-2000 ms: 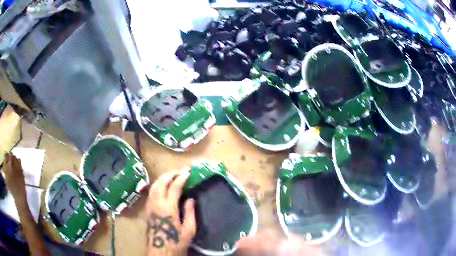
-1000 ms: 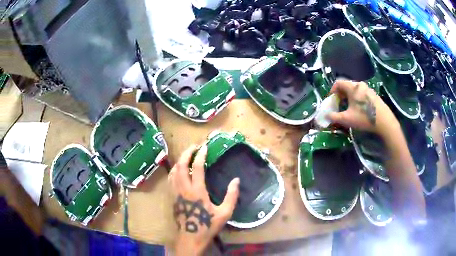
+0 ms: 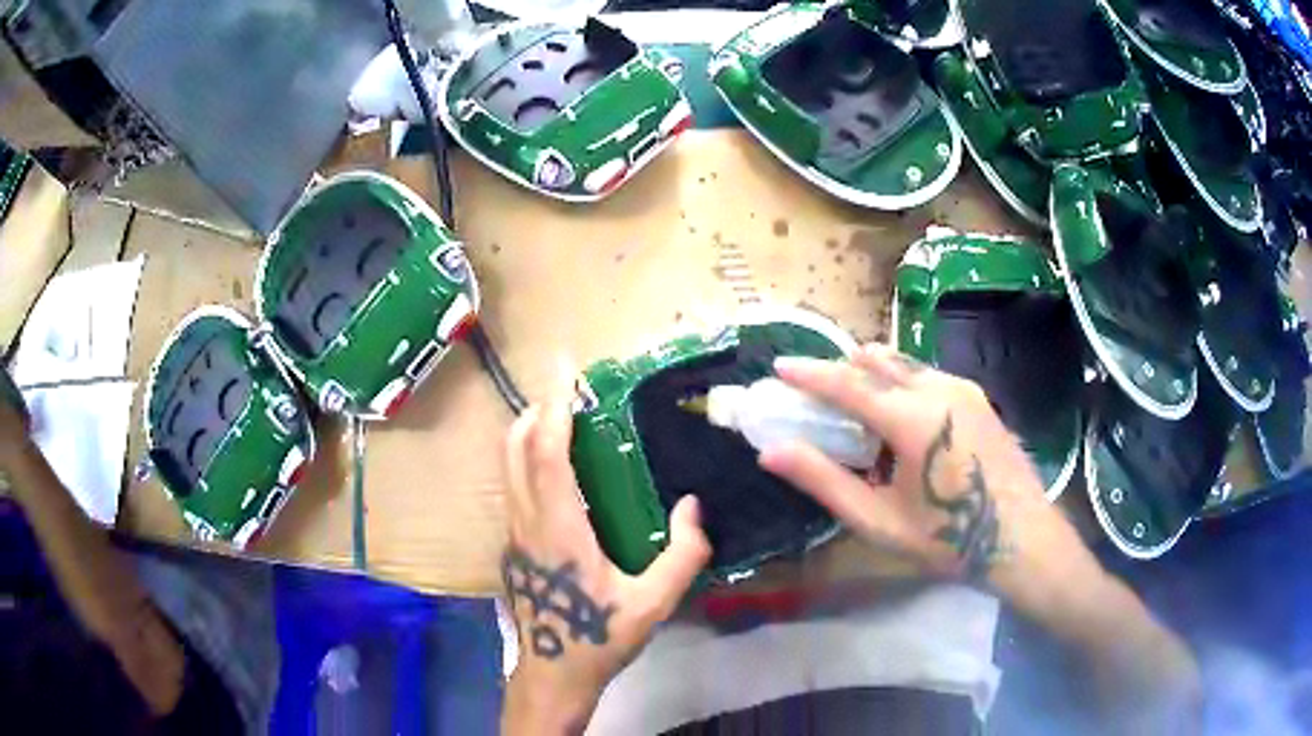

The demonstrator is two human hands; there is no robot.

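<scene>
A green body shell (image 3: 612, 482) lies at the front edge of the bench, its dark opening facing up. My left hand (image 3: 590, 575) holds its left and near side, with the thumb at the opening's edge. My right hand (image 3: 921, 460) grips a small translucent white glue bottle (image 3: 791, 420), tilted over the opening. Its yellowish-brown tip points left into the shell. Whether the tip touches the inside, and whether glue is coming out, I cannot tell.
Two shells with grey inserts (image 3: 230, 424) stand at left, two more (image 3: 568, 108) at the back. Overlapping green shells (image 3: 1137, 288) fill the right. A grey panel (image 3: 245, 101) and black cord (image 3: 432, 130) are back left. Another person's arm (image 3: 87, 561) shows at the left edge.
My right hand has brought the bottle from the right-hand shells to over the held shell. The held shell has turned, and my left hand still holds it. The view has tilted downward.
</scene>
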